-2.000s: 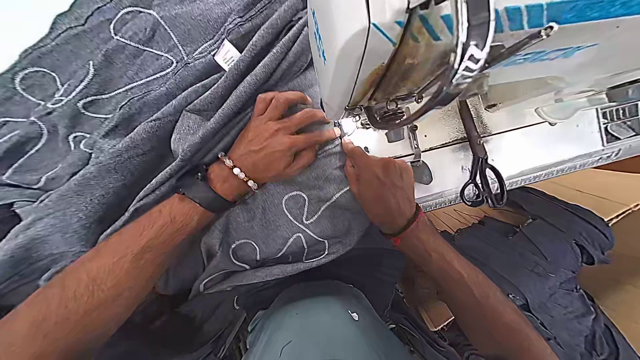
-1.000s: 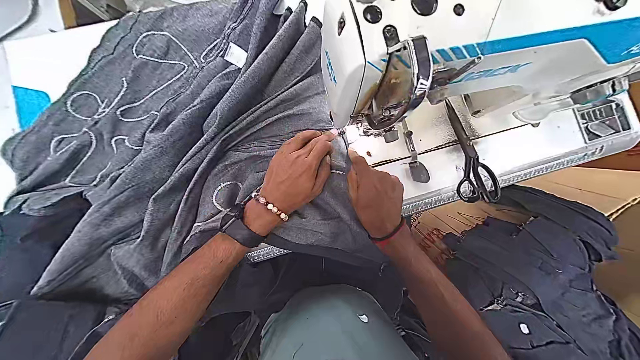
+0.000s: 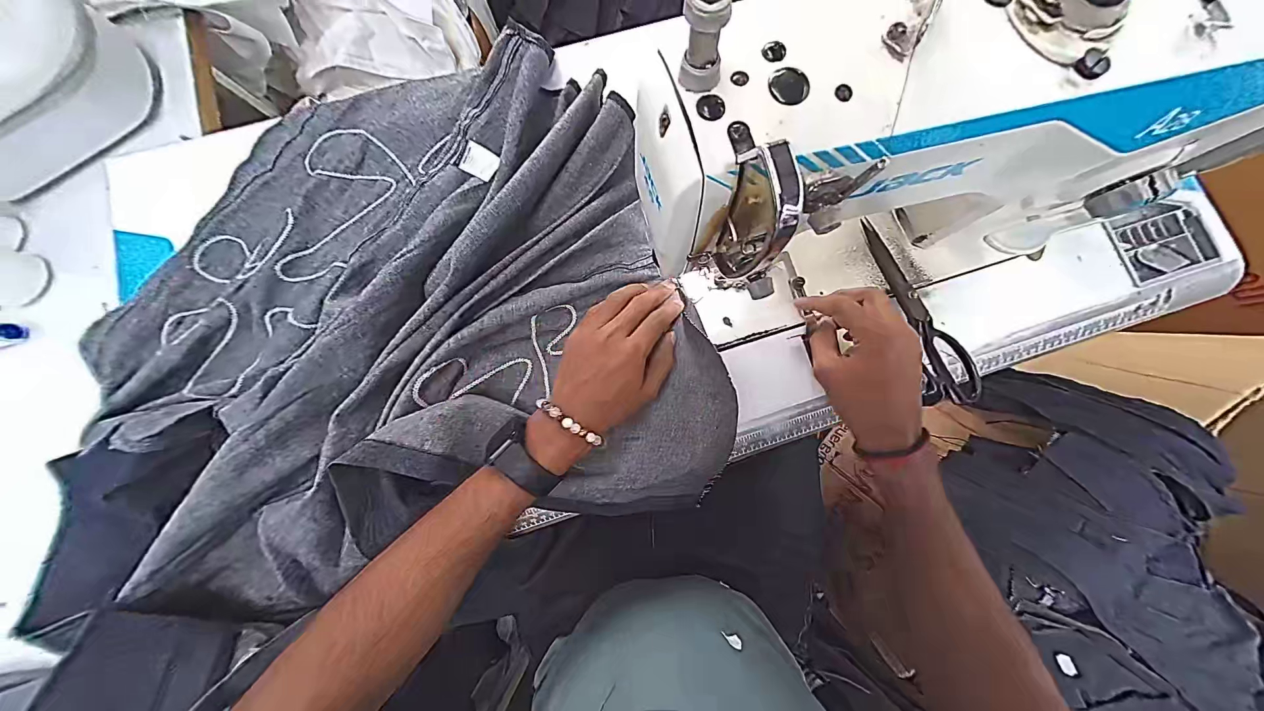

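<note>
Grey knit fabric (image 3: 395, 267) with pale looping cord-like lines spreads left of a Jack sewing machine (image 3: 918, 168). My left hand (image 3: 617, 355) lies on the fabric, its fingertips pressing the edge just left of the presser foot. My right hand (image 3: 864, 355) is right of the needle area, off the fabric, with thumb and forefinger pinched near a small metal lever or guide (image 3: 798, 286); whether something is held between them is unclear. Black-handled scissors (image 3: 923, 321) lie on the machine bed just behind and to the right of my right hand.
Dark fabric pieces (image 3: 1116, 513) are heaped on cardboard (image 3: 1136, 370) at the right. White cloth (image 3: 385, 44) lies at the back left. A compartment with bobbin-like parts (image 3: 1165, 245) is set in the bed's right end. My knee is below the table edge.
My right hand has moved right, away from the fabric edge and my left hand. The fabric's rounded edge now lies uncovered beside the presser foot. The view has shifted to show more of the machine.
</note>
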